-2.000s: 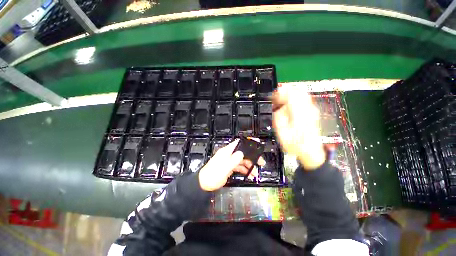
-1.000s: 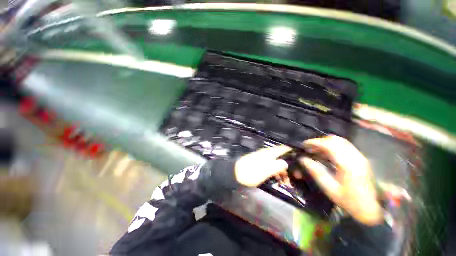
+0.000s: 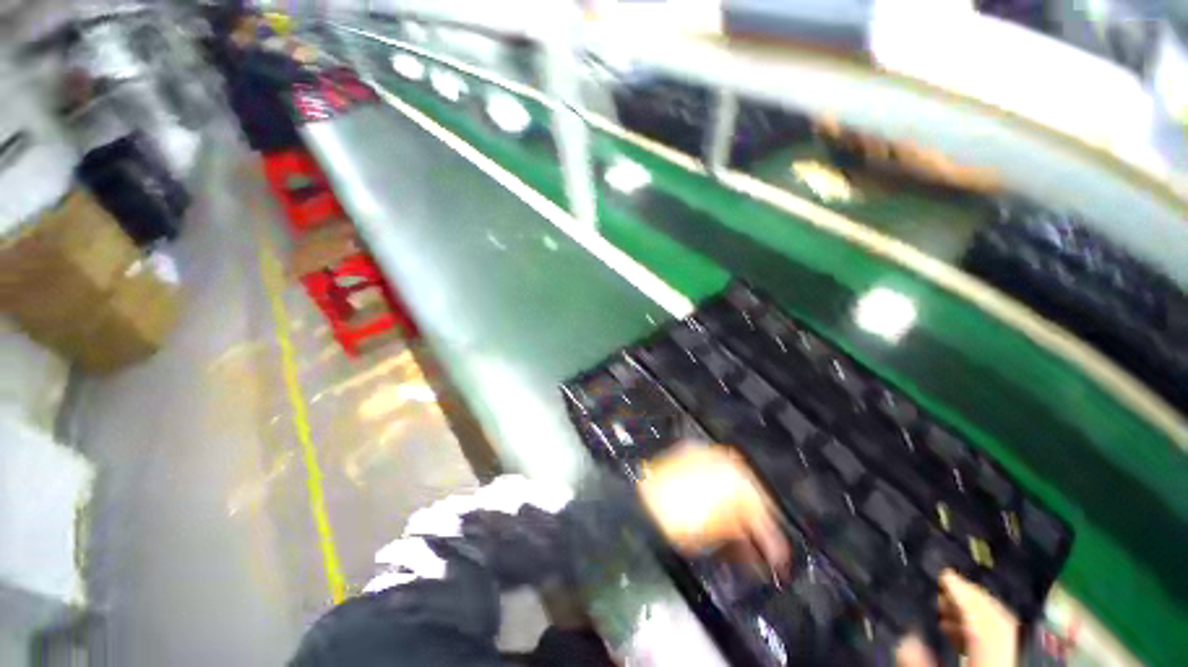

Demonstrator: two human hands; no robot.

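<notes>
The black blister tray [image 3: 834, 456] lies on the bench, its rows of pockets holding dark rectangular parts, all motion-blurred. My left hand [image 3: 714, 506] is over the tray's near side, fingers pointing down and curled. Whether it holds a part cannot be told against the black tray. My right hand [image 3: 977, 625] is at the bottom edge over the tray's right part, cut off by the picture's edge, with only some fingers showing. A dark area lies between the hands, and no separate part can be made out there.
A green conveyor belt [image 3: 795, 274] runs beyond the tray, with more black trays [image 3: 1081, 280] behind it. The grey-green bench [image 3: 456, 248] stretches to the upper left. Red stools [image 3: 349, 302], a yellow floor line [image 3: 297, 404], cardboard boxes [image 3: 85, 280] and a person [image 3: 261, 91] are at left.
The view has swung left along the bench, so the tray now appears at lower right. The dark part seen between my fingertips earlier can no longer be made out. My hands are farther apart than one second ago.
</notes>
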